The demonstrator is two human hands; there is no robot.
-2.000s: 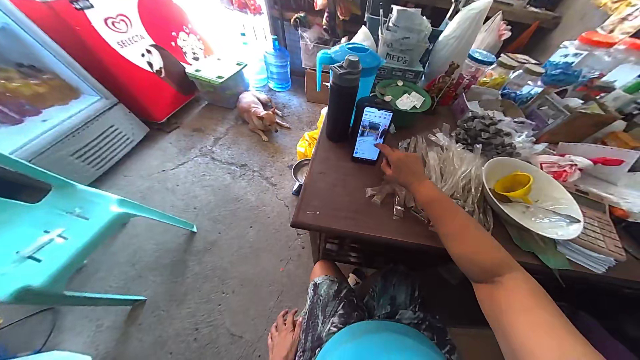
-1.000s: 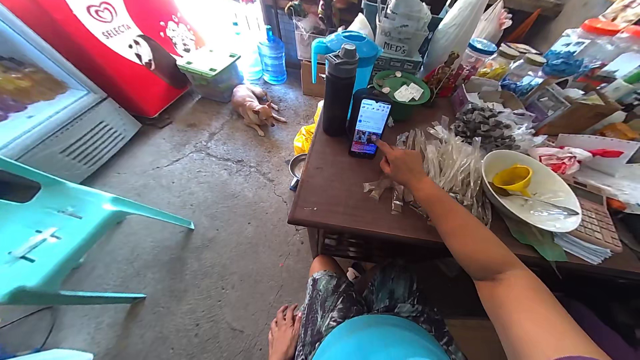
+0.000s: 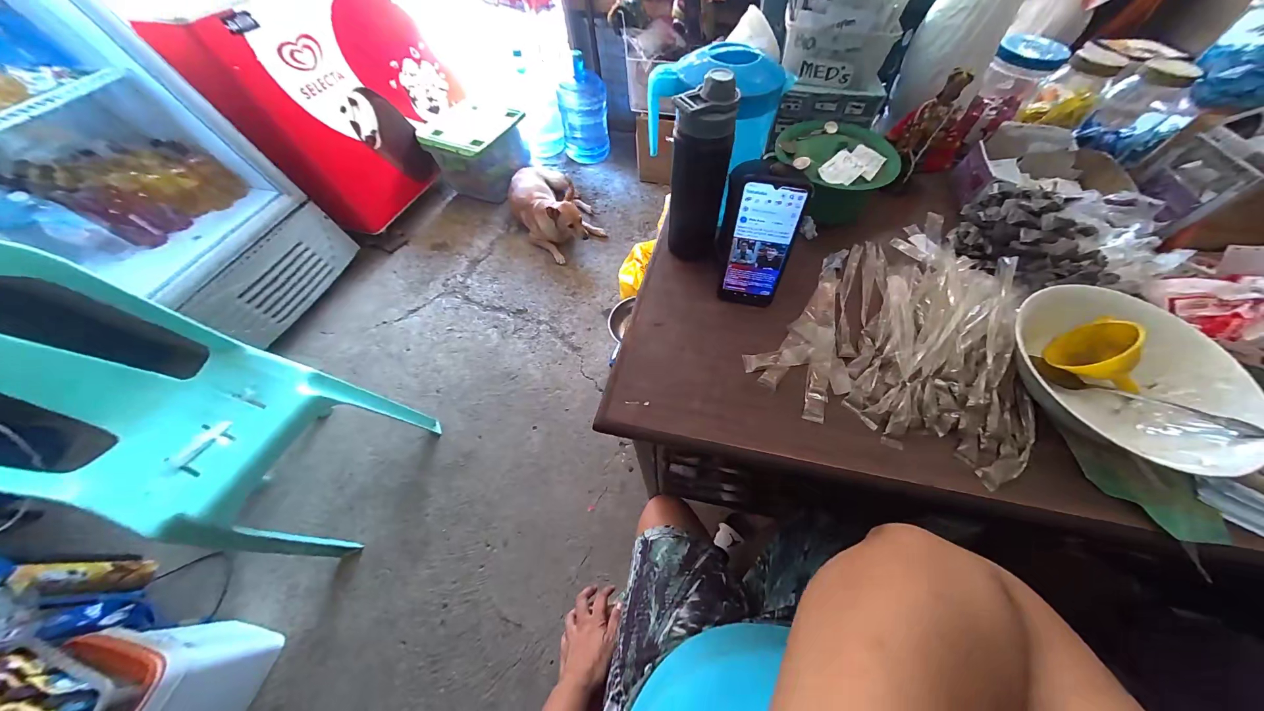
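Observation:
My left hand (image 3: 590,632) is low in the head view, beside patterned shorts (image 3: 671,602), palm down with its fingers a little apart and nothing seen in it. My right hand is out of view; a bent bare limb, apparently my right arm (image 3: 918,632), fills the lower right. On the brown table (image 3: 681,365) a lit smartphone (image 3: 760,242) stands upright, leaning near a black bottle (image 3: 701,168). Right of it lies a pile of clear plastic strips (image 3: 928,346). A white bowl (image 3: 1185,415) holds a yellow funnel (image 3: 1096,348) and a metal spoon (image 3: 1185,407).
Behind the phone stand a blue pitcher (image 3: 755,99) and a green dish (image 3: 839,188). Dark small packets (image 3: 1037,237) and lidded jars (image 3: 1017,84) crowd the table's right. A turquoise plastic chair (image 3: 267,425) is at left; a dog (image 3: 548,212) lies on the floor.
My right hand, earlier pointing at the phone's screen, has left the view, and the bent limb now shows at the lower right. The picture on the phone's screen has changed.

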